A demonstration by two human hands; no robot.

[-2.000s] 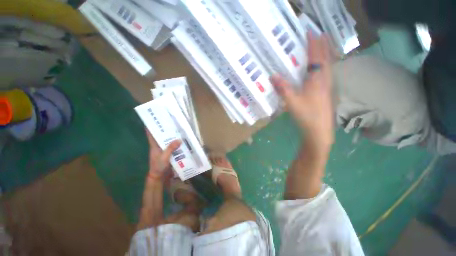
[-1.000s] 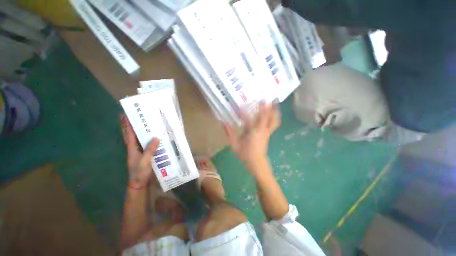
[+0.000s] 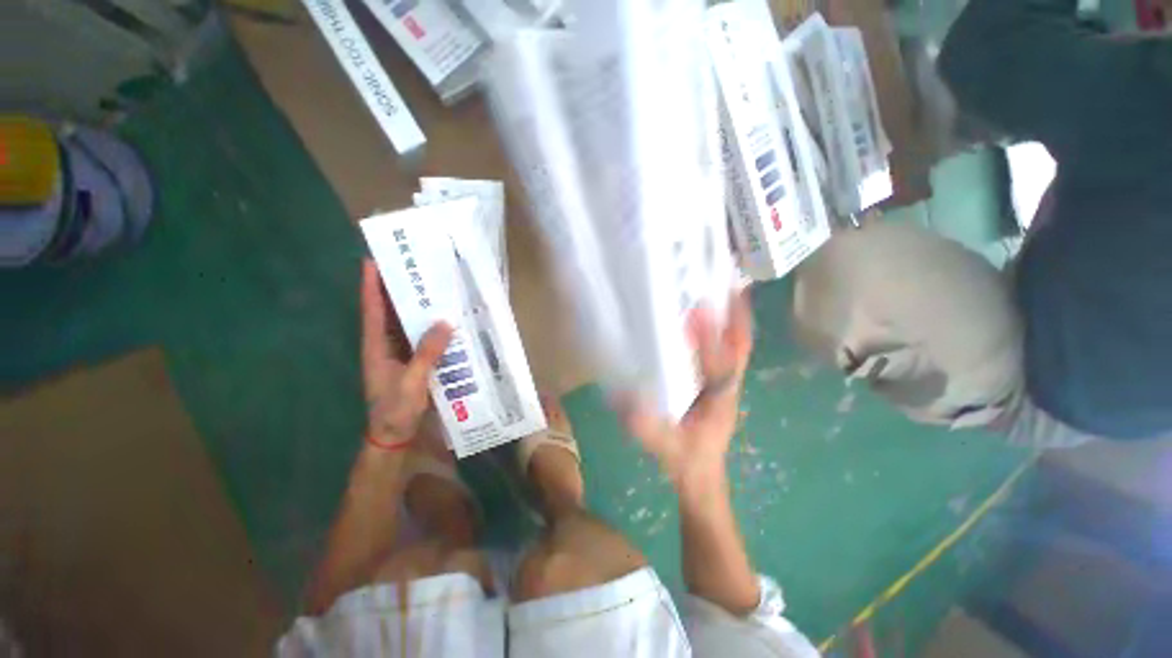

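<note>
My left hand [image 3: 401,373] holds a small stack of white retail boxes [image 3: 450,328], slightly fanned, with the slender device picture and a red mark facing up. My right hand [image 3: 701,399] is closed around the near end of a white retail box [image 3: 649,219], which is tilted up and blurred by motion. How many boxes are in my right hand I cannot tell. More white retail boxes [image 3: 769,154] lie behind it at the upper middle.
Brown cardboard sheet [image 3: 321,109] lies under the boxes on a green floor. Another person in a dark green top [image 3: 1112,231] is close at right. Round tubs or rolls [image 3: 97,206] stand at left, brown cardboard [image 3: 122,501] at lower left. A yellow floor line [image 3: 945,553] runs lower right.
My right hand has taken hold of a box from the pile and raised it. My left hand still holds its stack. The view has shifted slightly.
</note>
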